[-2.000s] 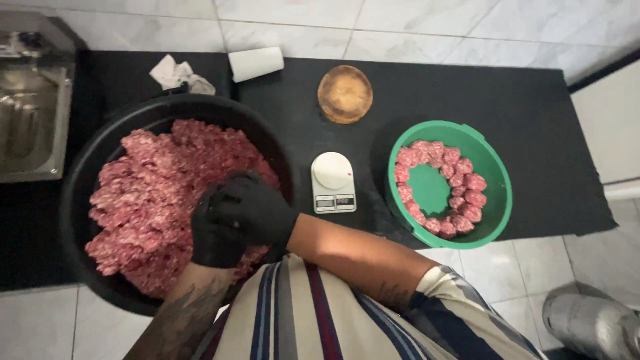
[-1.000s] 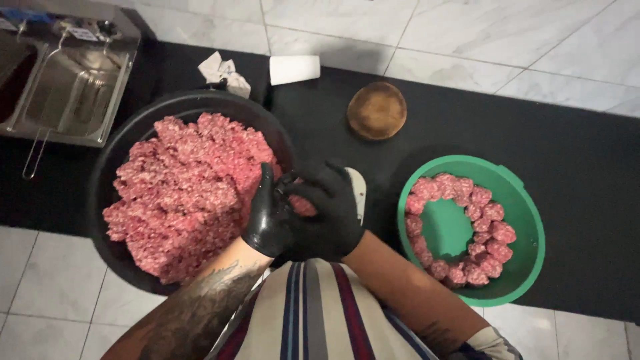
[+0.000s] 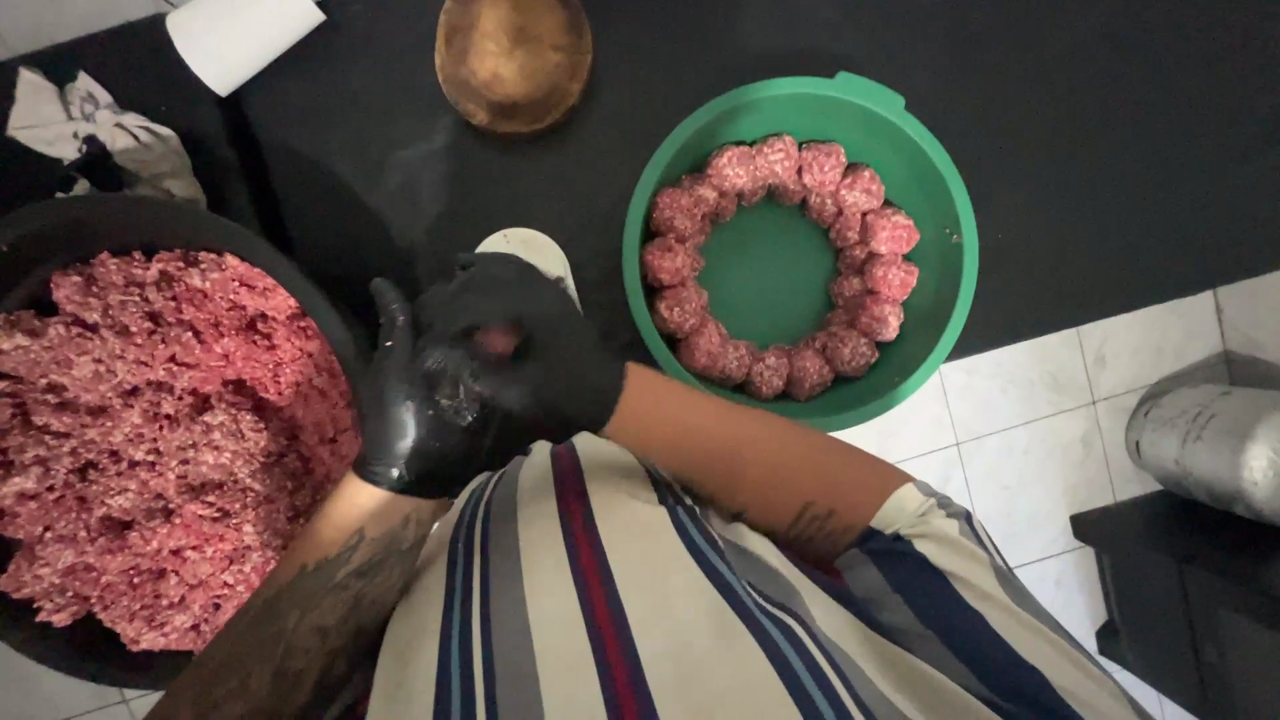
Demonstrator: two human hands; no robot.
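Observation:
Both hands wear black gloves and meet in front of the striped shirt. My left hand (image 3: 415, 400) is cupped underneath, palm up, at the rim of the black tub. My right hand (image 3: 530, 345) lies over it, and a bit of ground meat (image 3: 497, 342) shows between them. At the left, the tub (image 3: 300, 270) holds a large heap of raw ground meat (image 3: 190, 430). To the right stands a green plastic basin (image 3: 945, 270) with raw meatballs (image 3: 823, 166) stacked in a ring along its wall. Behind my right hand, the white kitchen scale (image 3: 530, 250) is mostly hidden.
On the black countertop (image 3: 1090, 150) lie a round wooden dish (image 3: 515, 60), a white cylindrical object (image 3: 240, 40) and a crumpled cloth or paper (image 3: 130, 140). A metal gas cylinder (image 3: 1205, 445) and a black piece of furniture (image 3: 1190, 580) stand at the lower right by the tiled floor.
Both hands were in the meat tub two seconds ago; they have moved right, out of it, and are now together by the scale with meat between them. The view has shifted towards the basin.

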